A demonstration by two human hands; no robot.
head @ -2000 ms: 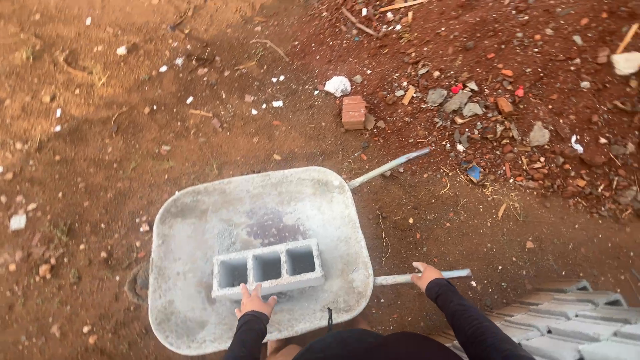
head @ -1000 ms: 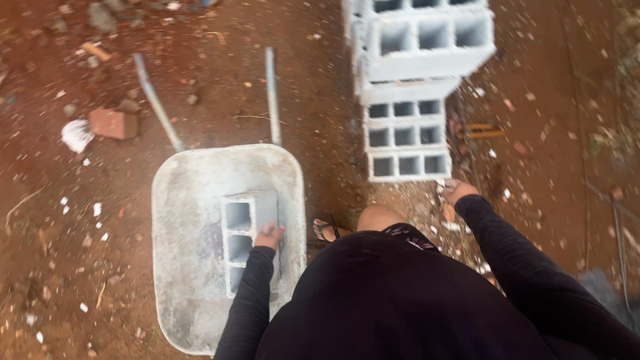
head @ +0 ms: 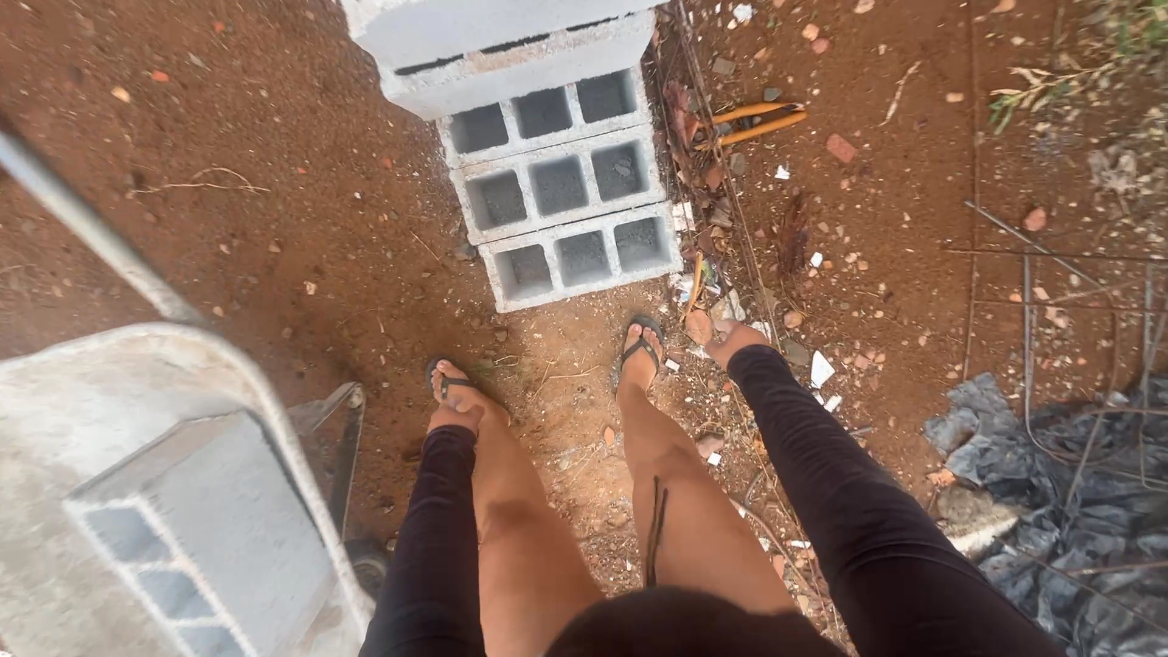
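My left hand (head: 455,418) hangs over my left leg, between the wheelbarrow and the blocks, holding nothing that I can see; its fingers are partly hidden. My right hand (head: 735,344) is above the rubble strip, to the right of my right foot, with no object visible in it. Ahead of my feet, hollow concrete blocks (head: 584,259) lie in rows with their cavities up, and more blocks (head: 511,46) are stacked higher behind them. A single concrete block (head: 228,511) rests in the metal wheelbarrow (head: 265,392) at the lower left.
A wheelbarrow handle (head: 91,219) reaches toward the upper left. Orange-handled pliers or cutters (head: 757,123) lie right of the blocks. Thin metal rods (head: 1027,338) and crumpled black plastic sheeting (head: 1077,520) are at the right. Broken tile and stones litter the dirt ground.
The view has turned from the wheelbarrow toward the stacked blocks. My left hand has come away from the block in the wheelbarrow; my right hand, on a handle two seconds ago, is off it.
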